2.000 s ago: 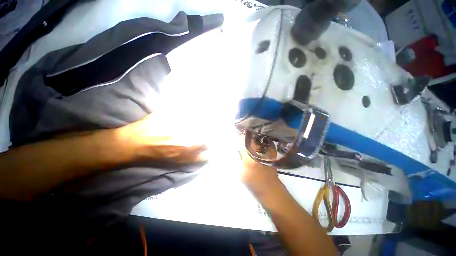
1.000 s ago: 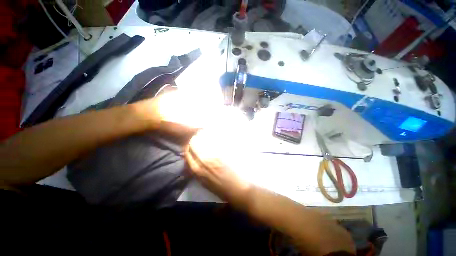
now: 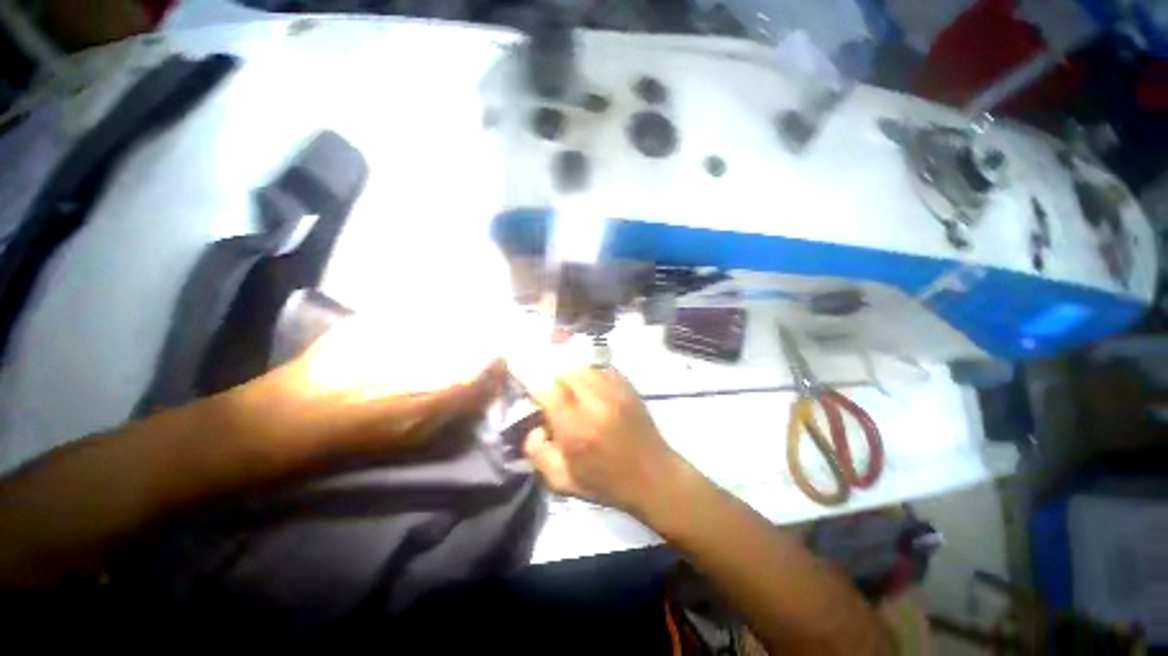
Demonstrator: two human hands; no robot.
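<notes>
The grey garment piece [image 3: 384, 506] with black panels lies left of the needle and hangs over the near table edge. My left hand [image 3: 384, 391] lies on it, washed out by glare, its fingertips pinching cloth near the needle. My right hand [image 3: 596, 429] has curled fingers gripping a fold of the cloth just in front of the needle area [image 3: 600, 344]. The white sewing machine [image 3: 756, 167] with its blue stripe stands beyond and right of my right hand. The presser foot is blurred and mostly hidden in glare.
Scissors [image 3: 835, 446] with one yellow and one red handle lie on the table at right. A smartphone [image 3: 706, 332] lies under the machine arm. A long black strip [image 3: 90, 167] lies at far left. Red cloth [image 3: 986, 51] shows at the back right.
My right hand has moved right and up to the needle area, its fingers now curled. The garment's far end has folded and shifted. The view has shifted, and the machine appears further left.
</notes>
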